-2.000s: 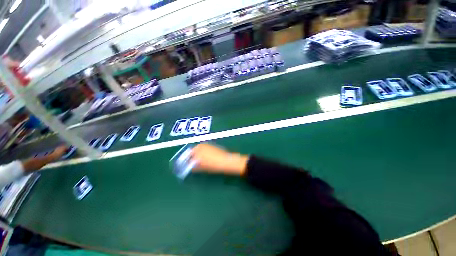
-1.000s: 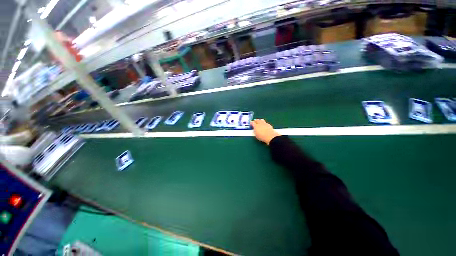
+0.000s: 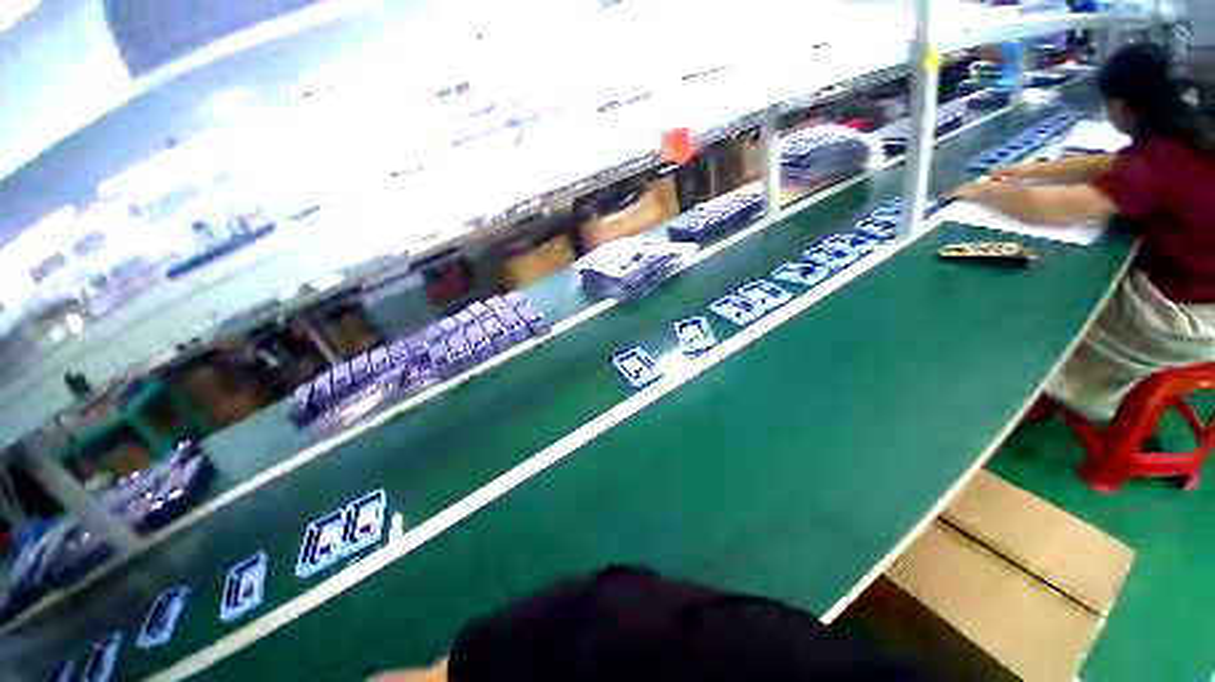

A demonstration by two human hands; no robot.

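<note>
Palm-sized panels with dark-blue square outlines lie in a row on the far strip of the green conveyor belt (image 3: 693, 460). Two panels (image 3: 363, 522) lie close together at the lower left, with a single panel (image 3: 244, 586) to their left. Another panel (image 3: 638, 366) lies near the middle, with several more beyond it. My right hand (image 3: 416, 674) is cut off by the bottom edge; only a sliver of skin shows at the dark sleeve, so its fingers and anything in them are hidden. My left hand is out of the picture.
A white strip (image 3: 540, 460) divides the belt. Stacked purple-grey panels (image 3: 480, 333) stand beyond it. A person in a dark red top (image 3: 1173, 200) works at the right, by a red stool (image 3: 1133, 426). A carton (image 3: 1013, 566) stands below the belt's near edge. White posts (image 3: 919, 127) rise beyond.
The view has swung right. My right hand has left the belt's dividing strip and dropped to the bottom edge. The close group of three panels now shows two. The control box is out of view.
</note>
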